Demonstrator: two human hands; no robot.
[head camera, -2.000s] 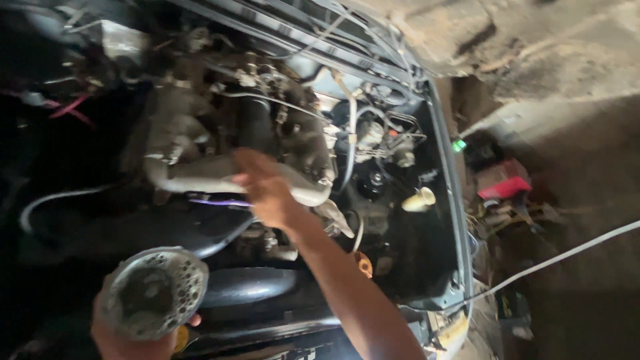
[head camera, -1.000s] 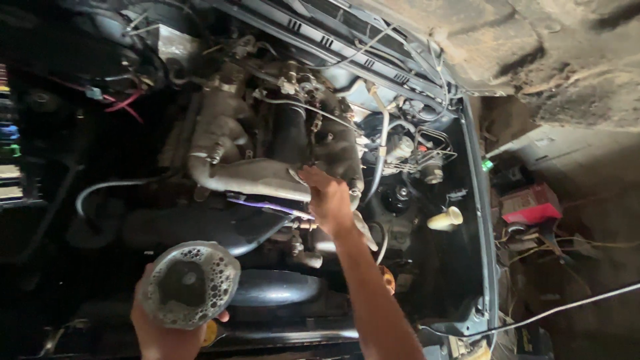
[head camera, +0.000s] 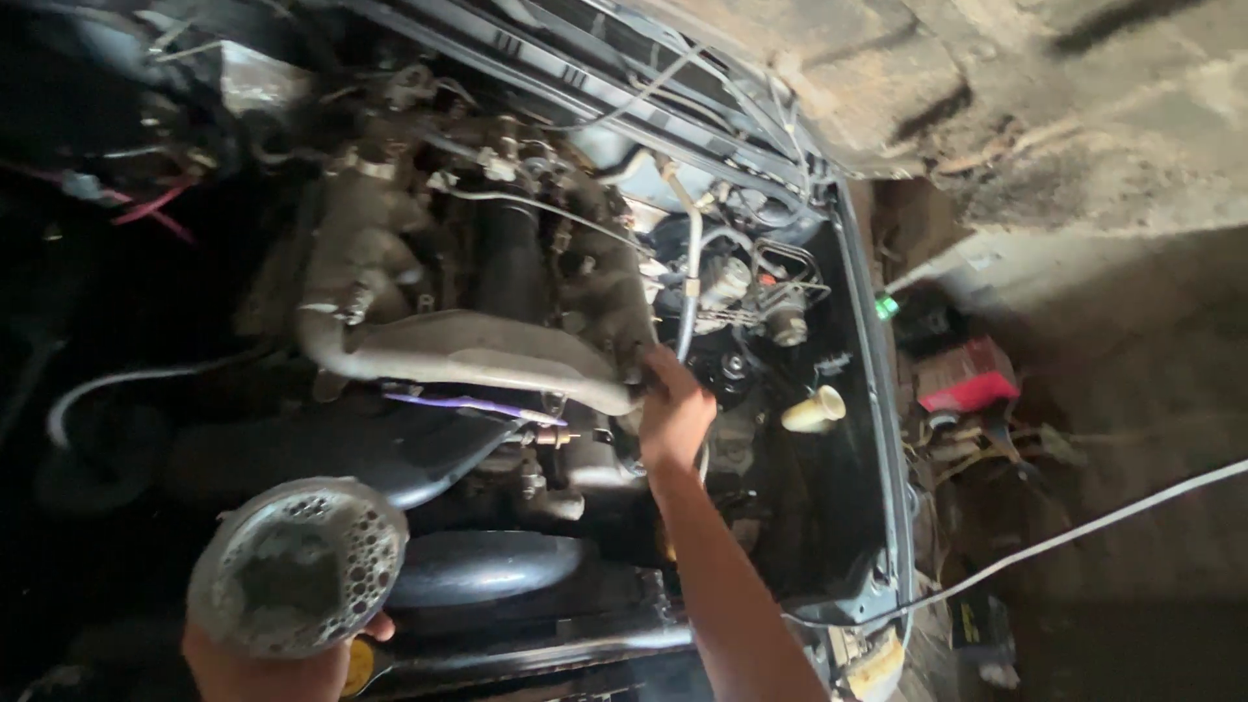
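My left hand (head camera: 268, 663), at the lower left, holds a round container (head camera: 297, 565) of greyish liquid with bubbles on top, above the front of a car's engine bay. My right hand (head camera: 675, 409) reaches to the right end of the metal intake pipe (head camera: 478, 356) that crosses the engine. Its fingertips are dark and blurred against the engine, so whether they grip something cannot be told. A purple-and-white toothbrush-like stick (head camera: 473, 405) lies just below that pipe. The engine manifold (head camera: 361, 224) rises behind it.
A thin metal line (head camera: 546, 210) crosses the engine. Right of my hand are a pale hose (head camera: 694, 263) and a cream plastic cup-like part (head camera: 814, 409). The fender edge (head camera: 877, 390) bounds the bay. Beyond it lie a red-and-white box (head camera: 965, 375) and a white cable (head camera: 1092, 531).
My right hand has moved rightward along the intake pipe, from near its middle to its right end. My left hand still holds the container. The view has shifted somewhat.
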